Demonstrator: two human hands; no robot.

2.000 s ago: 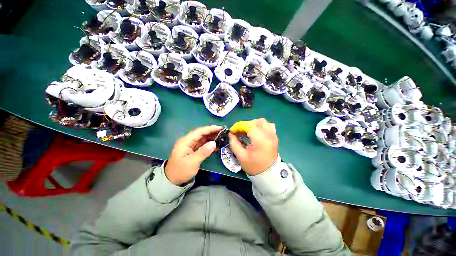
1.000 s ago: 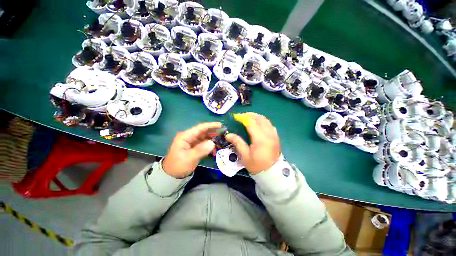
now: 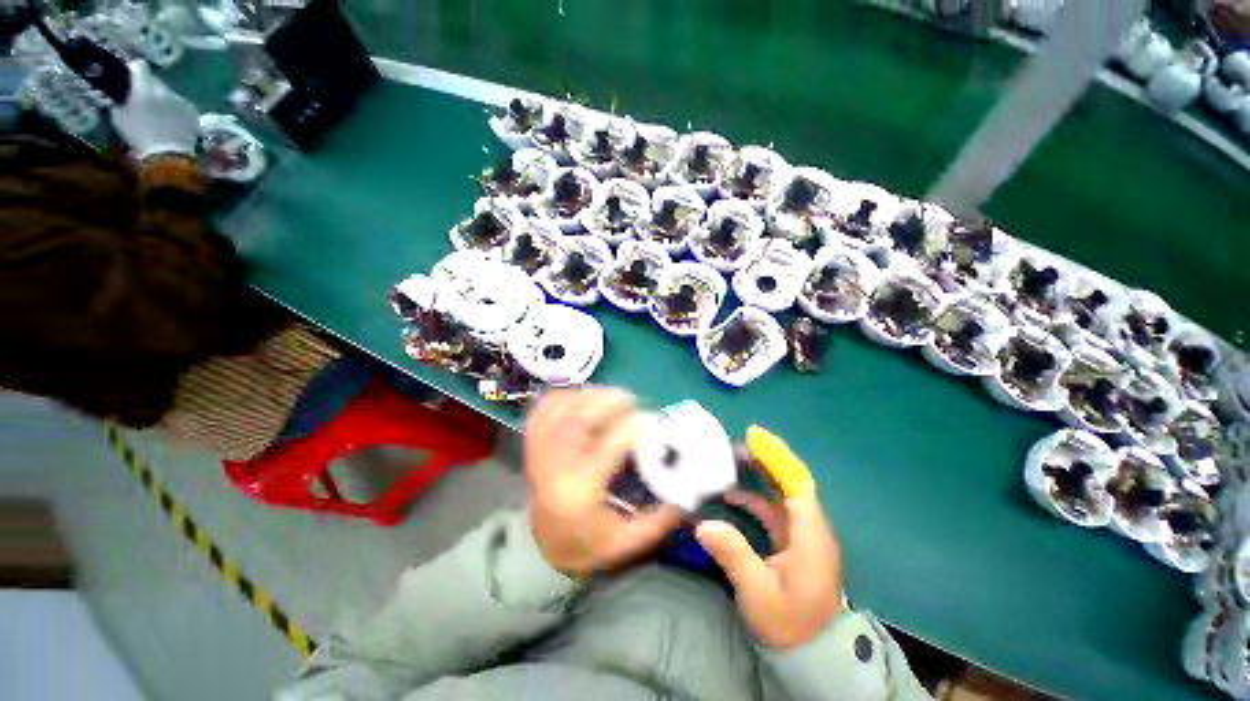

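Observation:
A white housing (image 3: pixel 684 457) with a central hole is held by my left hand (image 3: pixel 583 482), slightly blurred, at the bench's front edge. A dark part shows under the housing between my left fingers. My right hand (image 3: pixel 781 559) is just right of the housing, with a yellow-handled tool (image 3: pixel 781 463) lying along its index finger; the tool's tip is hidden. A white housing with parts inside (image 3: pixel 742 344) and a small dark module (image 3: pixel 809 345) lie on the green bench beyond my hands.
Rows of filled housings (image 3: pixel 675 215) cross the bench. White shells with hanging modules (image 3: pixel 555 344) lie at left. Stacked housings (image 3: pixel 1216 640) are at the right edge. A person's gloved hand (image 3: pixel 155 112) and a black box (image 3: pixel 318 69) are at upper left. A red stool (image 3: pixel 359 459) stands below left.
The view has swung left, bringing in another person and a black box. The white housing, lower between my hands before, is now raised in my left hand. My right hand still has the yellow tool.

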